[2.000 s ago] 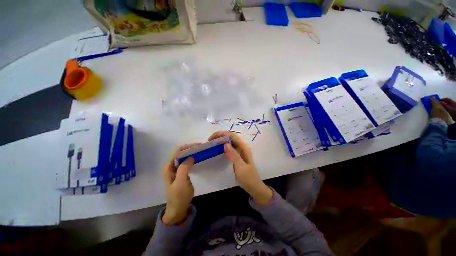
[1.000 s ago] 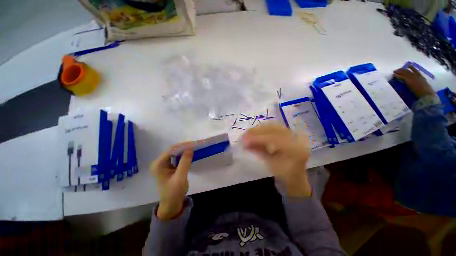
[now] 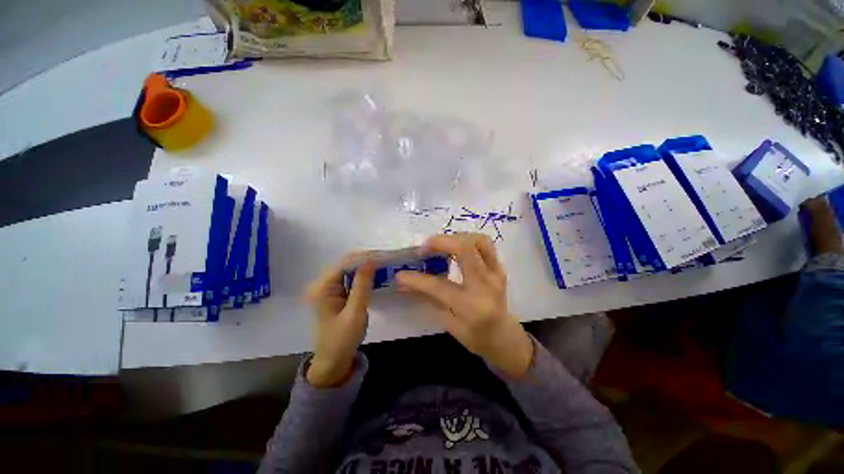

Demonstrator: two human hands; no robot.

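A cable box point(image 3: 387, 270) is held on edge just above the table's front edge, its narrow blue side facing me. My left hand point(image 3: 341, 310) grips its left end, thumb on the blue side. My right hand point(image 3: 467, 292) is at its right end, with fingers behind and the thumb on the blue side. The fingers hide parts of the box. Small dark strips point(image 3: 483, 219) lie loose behind it, with a shiny heap of clear plastic pieces point(image 3: 404, 153) beyond.
Boxes with cable pictures point(image 3: 169, 243) lean at left. Fanned boxes point(image 3: 659, 208) lie at right, beside a blue-and-white carton point(image 3: 775, 178). An orange-and-yellow item point(image 3: 176, 118) and tote bag point(image 3: 310, 32) are behind. Black cables point(image 3: 787, 93) lie far right. Another person's hand point(image 3: 820, 227) is at the right edge.
My right hand, raised and blurred off the box one second ago, is back on its right end. The other person's hand has moved off the carton towards the right edge. The view has shifted slightly.
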